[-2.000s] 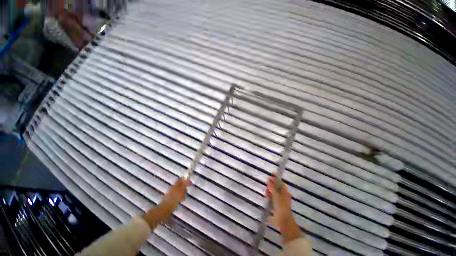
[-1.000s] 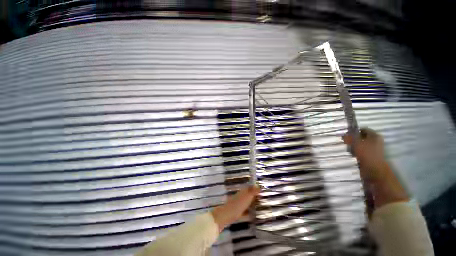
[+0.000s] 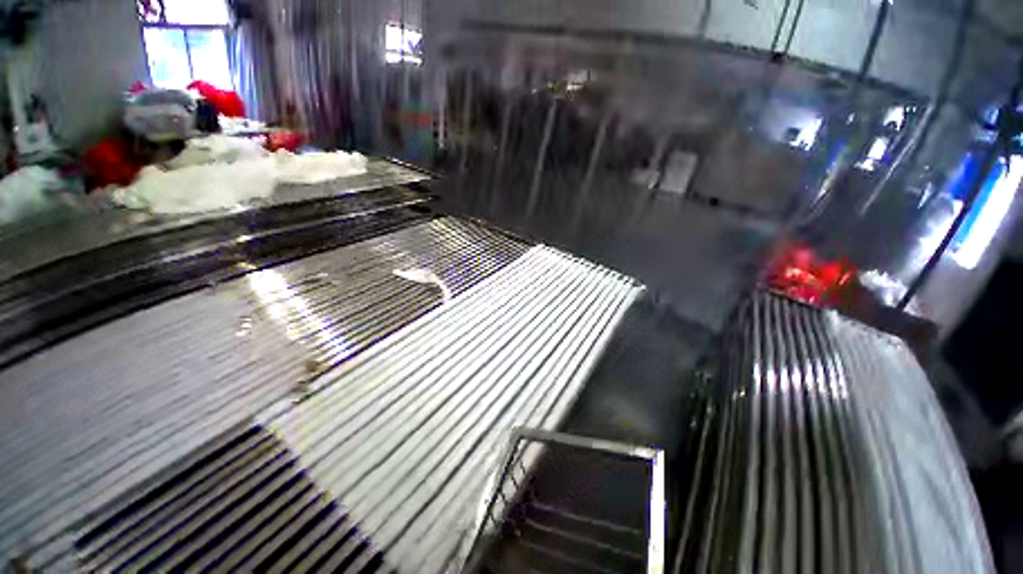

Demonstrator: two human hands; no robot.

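A thin grey metal frame (image 3: 659, 510) rises from the lower edge of the picture, right of centre. Its top end and parts of two sides show, with zigzag lines along its left side. Its lower part is cut off. Behind and left of it, a white ribbed covering (image 3: 449, 387) lies over the bars of the bed. Bare dark metal bars (image 3: 230, 505) show at the lower left. A curved white strip (image 3: 424, 280) lies on bare shiny bars further back. Neither of my hands is in the picture.
A second bed of ribbed bars (image 3: 774, 448) stands at the right, across a dark-floored aisle (image 3: 639, 392). A crumpled white cloth pile (image 3: 236, 179) lies at the far left, with red things behind it. A red heap (image 3: 810, 275) is beyond the second bed.
The view has swung up and to the right, over the bed's end and the aisle. The frame now shows low in the picture, over the bed's edge and aisle. Both hands have left the view.
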